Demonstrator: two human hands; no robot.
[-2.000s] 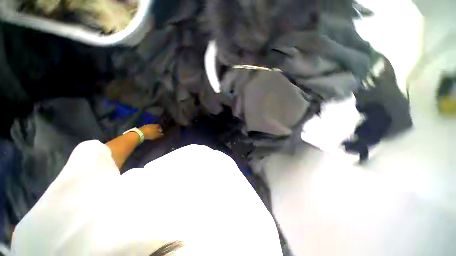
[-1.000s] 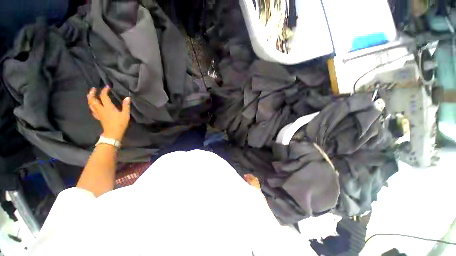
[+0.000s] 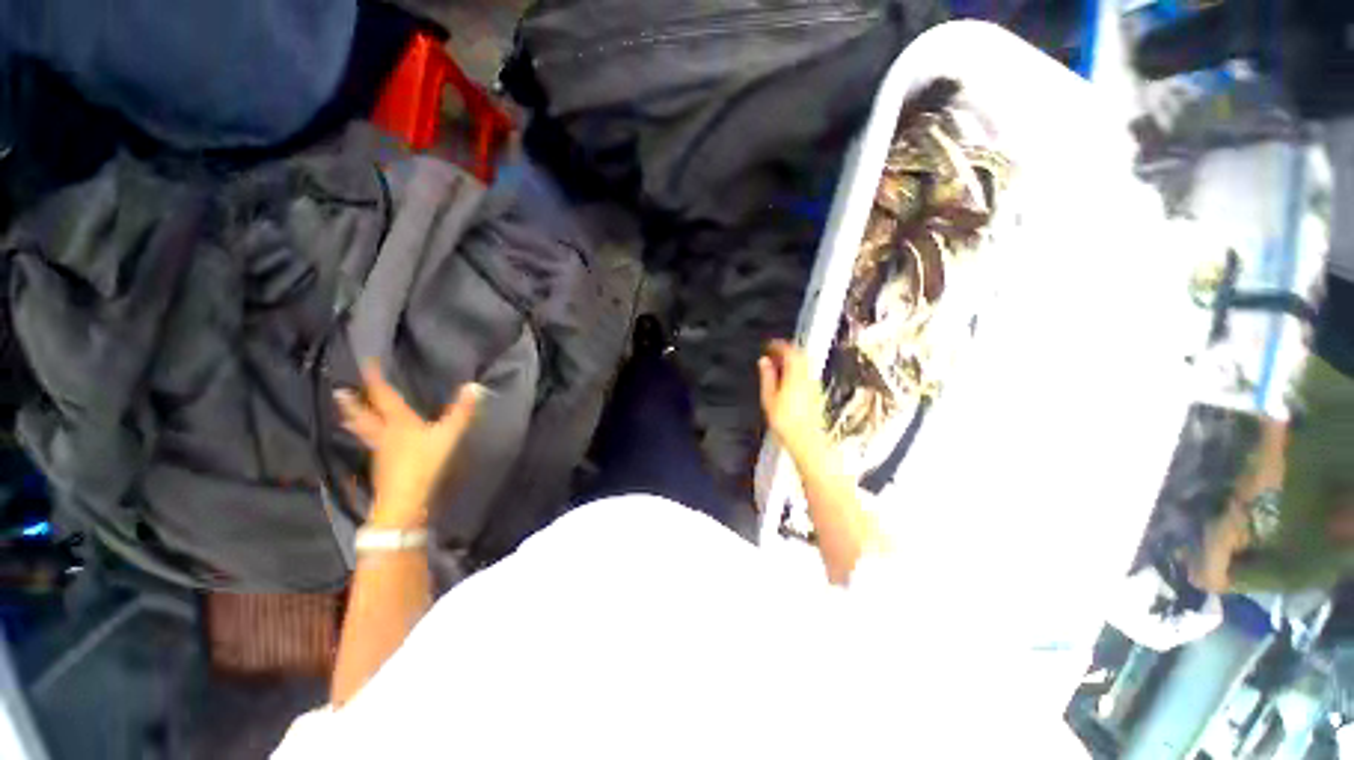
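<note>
A large heap of dark grey denim panels (image 3: 193,356) lies at the left. My left hand (image 3: 409,431), with a pale wristband, is over its right part with fingers spread, holding nothing that I can see; whether it touches the cloth is unclear. My right hand (image 3: 790,389) is at the near left rim of the white plastic tub (image 3: 873,141), fingers partly bent; I cannot tell whether it grips the rim. Tan and brown scraps (image 3: 924,245) lie in the tub.
A red plastic stool (image 3: 434,101) stands behind the heap. More grey cloth (image 3: 713,89) lies at the top middle. Another person's arm (image 3: 1259,498) and olive-green clothing (image 3: 1314,475) are at the right edge. A brown ribbed item (image 3: 275,631) is below the heap.
The view has shifted, bringing the tub nearer the middle and the red stool into sight. My right hand, mostly hidden before, now shows at the tub. The tied bundle has left the view.
</note>
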